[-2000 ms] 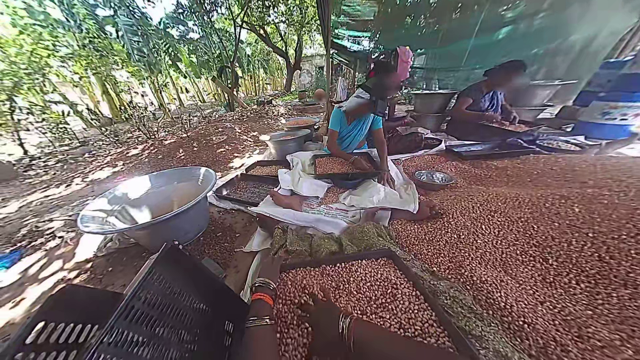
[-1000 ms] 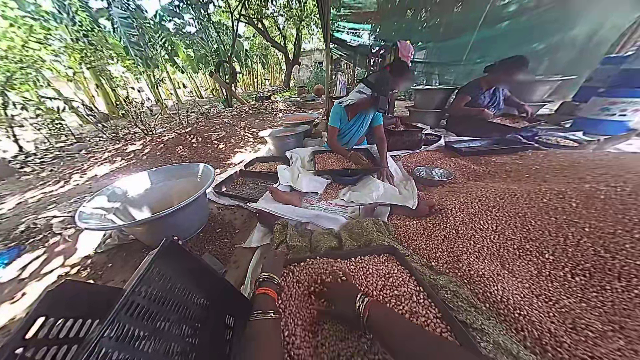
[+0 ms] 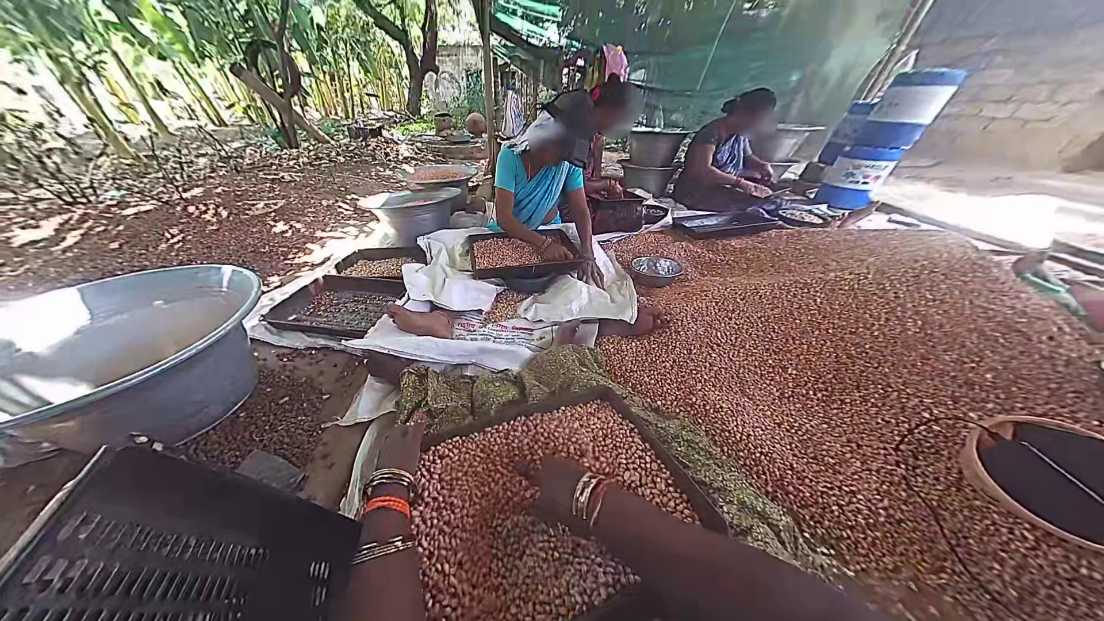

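Small reddish-brown nuts or seeds (image 3: 483,483) fill a dark, shallow rectangular tray (image 3: 617,401) in front of me. My left hand (image 3: 404,442) rests at the tray's upper left edge, and its fingers are hard to make out. Among the nuts, right of the tray's middle, lies my right hand (image 3: 552,487), palm down, its fingers partly hidden or blurred. Bangles circle both wrists. Green netting or sacking (image 3: 500,392) lies beneath and beside the tray.
A large pile of nuts (image 3: 819,345) spreads to the right, with a round bowl-like container (image 3: 1000,457) on it. At the left are a big metal basin (image 3: 198,371) and a slotted black crate (image 3: 172,526). Other people (image 3: 539,185) sit ahead with trays; a small metal bowl (image 3: 657,269) stands near them.
My right hand has moved over the nuts in the tray, while my left hand remains by its left edge. The round container at the right has come into view.
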